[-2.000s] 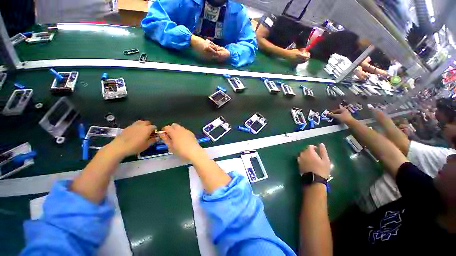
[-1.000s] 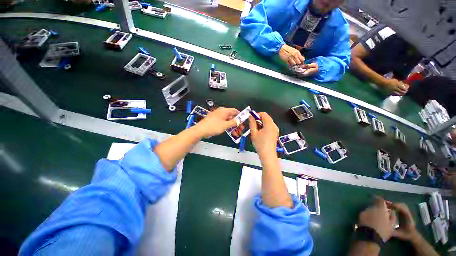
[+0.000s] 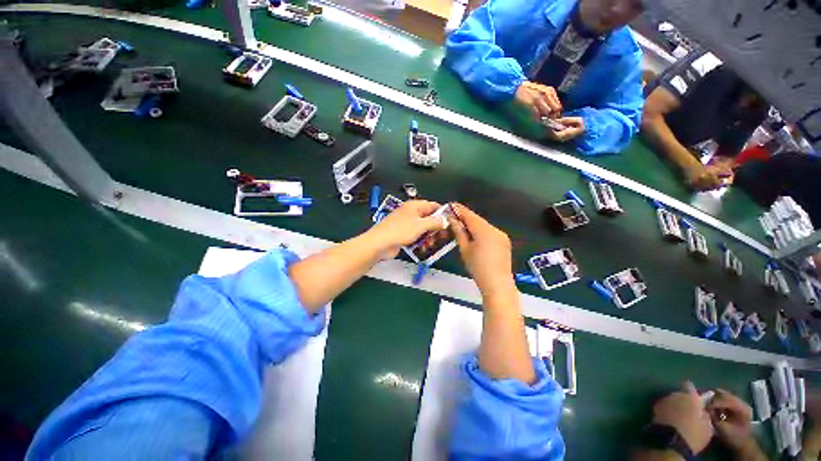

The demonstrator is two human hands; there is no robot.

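Note:
A white housing (image 3: 430, 249) with dark and reddish-brown insides is between my hands, above the belt's near rail. A blue battery (image 3: 420, 273) hangs below it. My left hand (image 3: 410, 225) grips a small white part at the housing's top edge. My right hand (image 3: 483, 250) has its fingertips at the same spot, with something small and dark between them. The fingers hide the exact contact. Another housing (image 3: 387, 207) with a blue battery (image 3: 375, 197) lies just behind my left hand.
More housings lie on the green belt, left (image 3: 270, 198) and right (image 3: 553, 268). A white frame (image 3: 558, 358) lies on the near worktop beside a white mat (image 3: 438, 360). A person in a blue smock (image 3: 558, 72) sits opposite; another person's hands (image 3: 702, 419) work at lower right. Metal rail (image 3: 315, 245).
The view turned, shifting the scene rightward overall. My hands left the orange-tinted piece low at the rail and now meet at the white housing. The small white part is tilted lower than one second ago.

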